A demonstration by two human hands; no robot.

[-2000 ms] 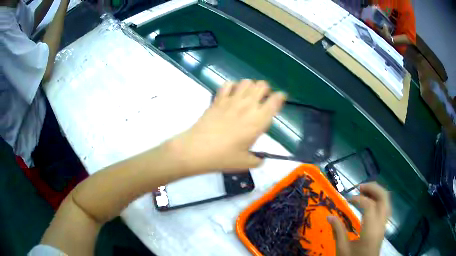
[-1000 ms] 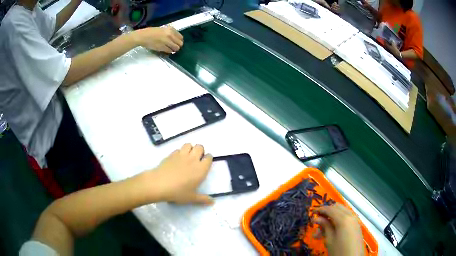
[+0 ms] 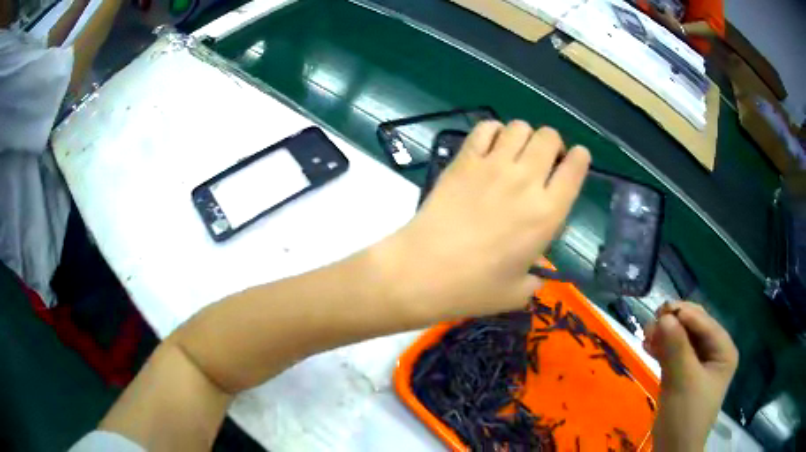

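Note:
My left hand (image 3: 499, 212) is raised over the orange parts tray (image 3: 610, 353) and grips a black phone middle frame (image 3: 633, 234), whose ends show on both sides of the hand. My right hand (image 3: 694, 344) is at the lower right, beside the tray's right rim, with thumb and forefinger pinched on a tiny dark sliver, likely a side key (image 3: 675, 311). A heap of black slivers (image 3: 477, 375) fills the left part of the tray. Another phone middle frame (image 3: 315, 162) lies on the white table.
A green conveyor belt (image 3: 336, 75) runs behind the table. A frame (image 3: 402, 132) lies on it behind my left hand, and another is partly hidden at the right. Cardboard sheets (image 3: 650, 106) with white paper lie across the belt. A person in a pale top (image 3: 31, 132) is at left.
My left hand has lifted a frame off the table and moved it right, over the tray. My right hand has come up out of the tray with its fingertips pinched. The neighbour's hand has left the belt edge.

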